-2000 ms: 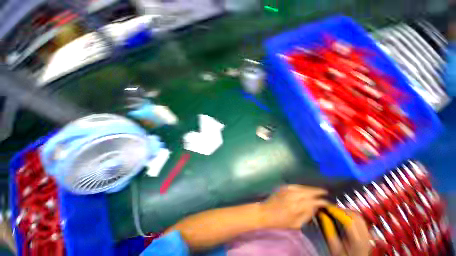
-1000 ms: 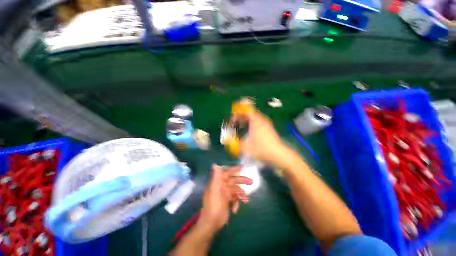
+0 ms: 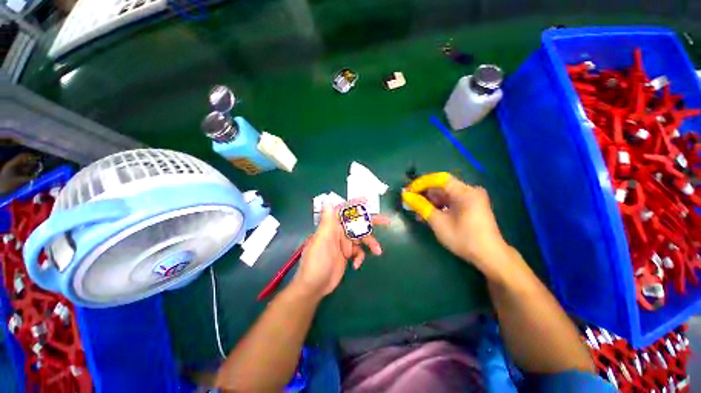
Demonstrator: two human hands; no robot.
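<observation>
My left hand [image 3: 329, 249] is palm up and holds a watch case [image 3: 356, 220], its gold and silver inside facing up, by its edges. A crumpled white wipe [image 3: 363, 186] lies just beyond it. My right hand [image 3: 460, 219], with yellow finger cots on thumb and forefinger, is to the right of the case and apart from it. Its fingertips are close together at a small dark thing [image 3: 410, 175]; whether they grip it is unclear. Another watch case [image 3: 344, 80] and a small pale module [image 3: 394, 80] lie farther back on the green bench.
A desk fan [image 3: 146, 230] stands at left over a blue bin [image 3: 123, 345]. A light blue bottle [image 3: 244, 146] and white bottle [image 3: 473, 97] stand beyond the hands. A blue bin [image 3: 557, 192] of red clamps [image 3: 634, 153] is at right, a clamp tray [image 3: 638, 357] below. A red stick [image 3: 283, 272] lies left.
The view has shifted and sharpened. My right hand has drawn back from the far side of the bench to the right of the wipe. My left hand now shows the watch case in it.
</observation>
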